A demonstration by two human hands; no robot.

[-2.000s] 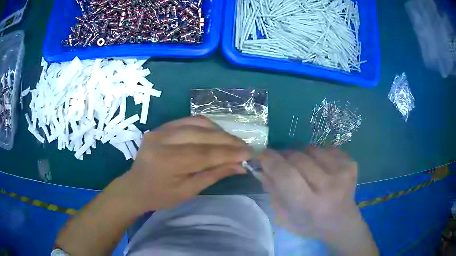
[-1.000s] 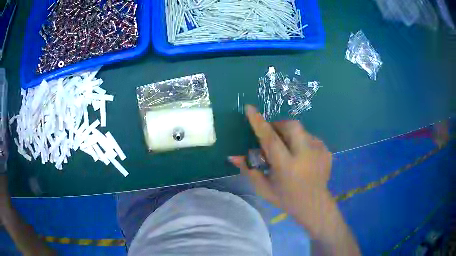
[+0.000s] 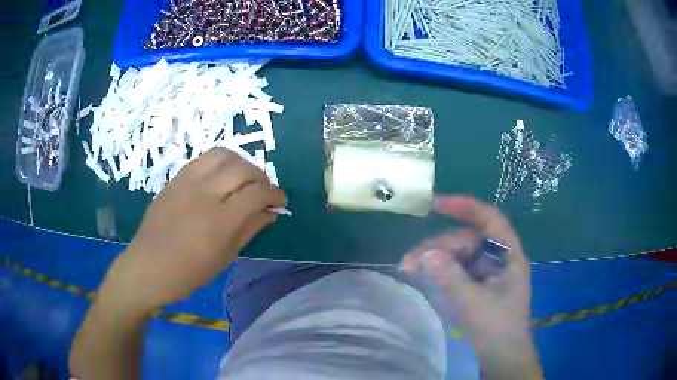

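My left hand (image 3: pixel 211 215) is at the front edge of the pile of white cotton strips (image 3: pixel 174 119), its fingertips closed on a small white strip (image 3: pixel 280 211). My right hand (image 3: pixel 482 274), blurred, is right of the white pad and holds a dark, square-ended hand tool (image 3: pixel 490 258) against the palm; its thumb and forefinger are apart. The white pad (image 3: pixel 356 174) has crinkled shiny film over its far part, and a small round metal piece (image 3: pixel 383 192) sits on it. A tangled pile of fine wire elements (image 3: pixel 536 162) lies to the right.
A blue tray (image 3: pixel 245 58) of copper-brown metal sleeves and a blue tray (image 3: pixel 475 80) of thin pale rods stand at the back. A clear plastic box (image 3: pixel 48 119) is far left. A crumpled clear bag (image 3: pixel 628 131) lies right. The bench edge curves in front.
My left hand has come back from the lower left edge to the cotton pile and now holds a strip. My right hand has drawn back from beside the wire pile. The view has shifted left.
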